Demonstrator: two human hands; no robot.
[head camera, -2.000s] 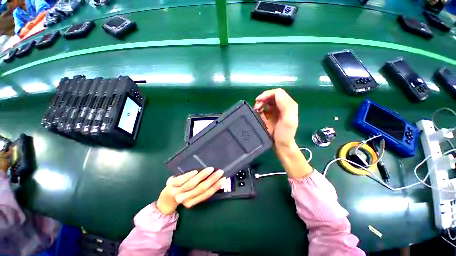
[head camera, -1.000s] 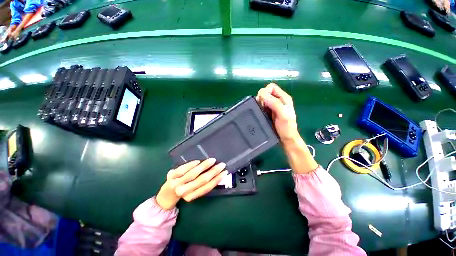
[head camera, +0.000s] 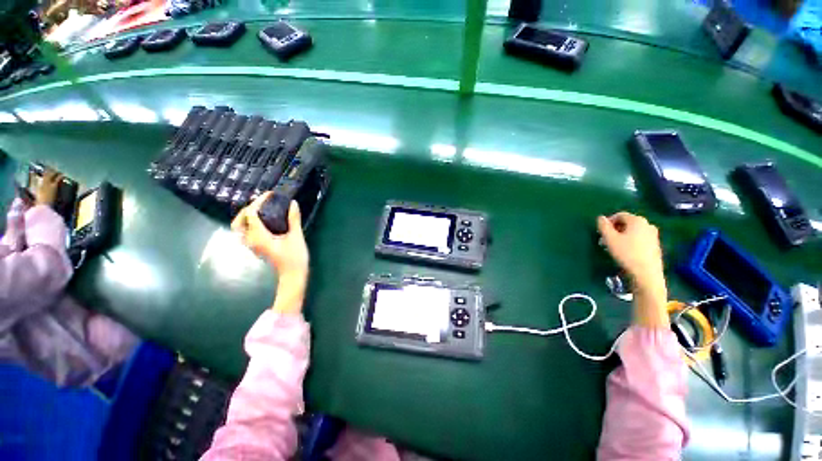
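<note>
My left hand (head camera: 275, 241) grips the end of a dark handheld device (head camera: 299, 173), which stands on edge at the right end of the stack of units (head camera: 230, 153). My right hand (head camera: 634, 245) is at the right with fingers curled together; whether they pinch something small cannot be told. A shiny clear item (head camera: 619, 286) lies partly hidden beside it. Two devices lie face up with white screens, an upper one (head camera: 433, 236) and a lower one (head camera: 421, 317). A white cable (head camera: 527, 330) plugs into the lower one's right side.
A blue device (head camera: 737, 284), a yellow ring (head camera: 692, 326) and a white power strip (head camera: 808, 360) are at the right. Dark devices (head camera: 674, 171) lie beyond. At the left, another person's hand (head camera: 47, 186) is by two devices. A crate of dark units (head camera: 185, 410) is below left.
The device held back-up between both hands has gone left to the stack in my left hand. My right hand has moved right to the clear item. The two lying devices are uncovered. The view has shifted.
</note>
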